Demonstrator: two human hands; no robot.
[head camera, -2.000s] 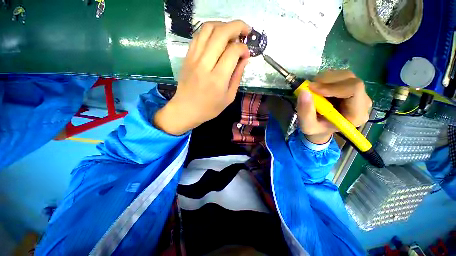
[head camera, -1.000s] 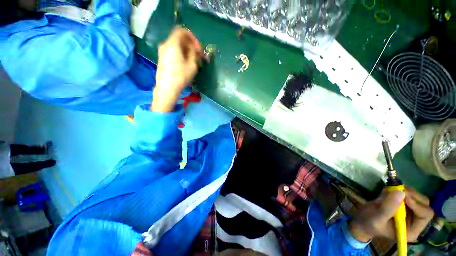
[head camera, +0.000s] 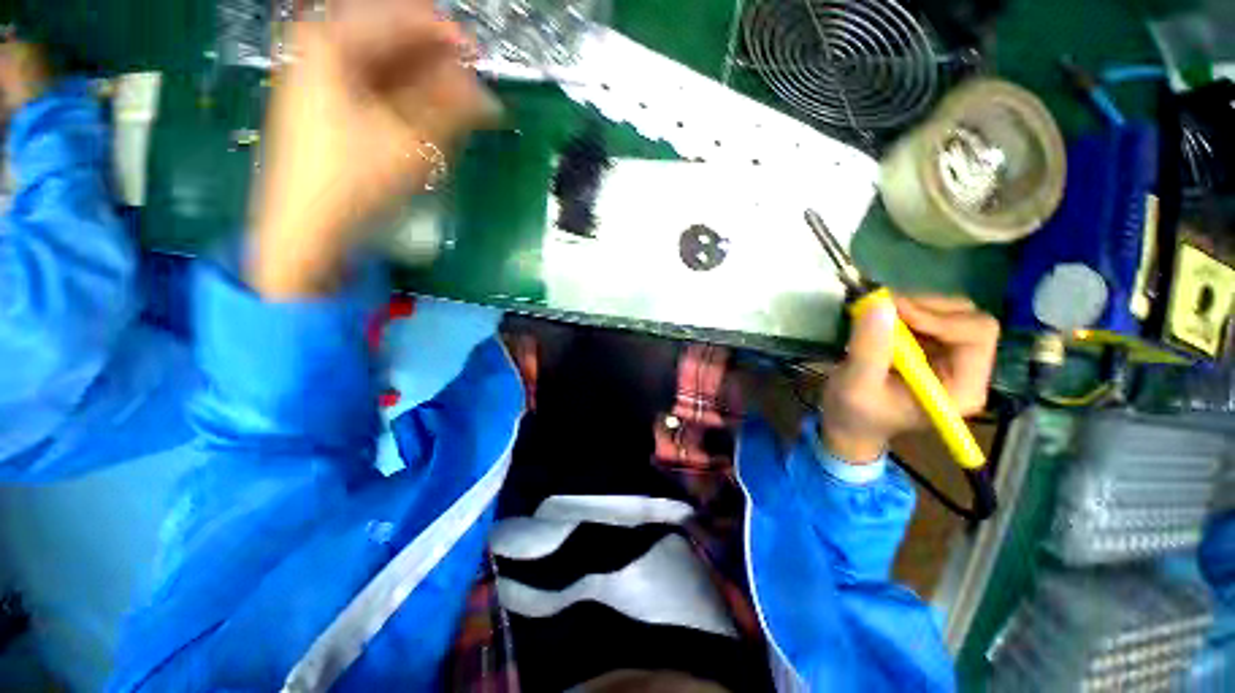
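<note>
The round black circuit board (head camera: 703, 248) lies flat on the white sheet (head camera: 637, 284), with no hand on it. My right hand (head camera: 914, 359) holds the yellow soldering iron (head camera: 932, 395), its metal tip pointing up and left over the sheet's right part. My left hand (head camera: 359, 136) is raised over the green bench at the left, badly blurred; whether it holds anything cannot be told. A dark bristly heap of short wires (head camera: 580, 183) lies at the sheet's left edge.
A perforated white strip (head camera: 691, 102) runs beyond the sheet. A fan guard (head camera: 840, 61), beige ring with silvery shreds (head camera: 972, 163) and blue box (head camera: 1084, 230) stand right. Clear trays (head camera: 1144, 501) are at lower right. A co-worker's blue sleeve (head camera: 81, 284) is at left.
My left hand let go of the board, which lies on the sheet since one second ago, and moved left. The iron's tip has moved away from the board. The camera view has shifted.
</note>
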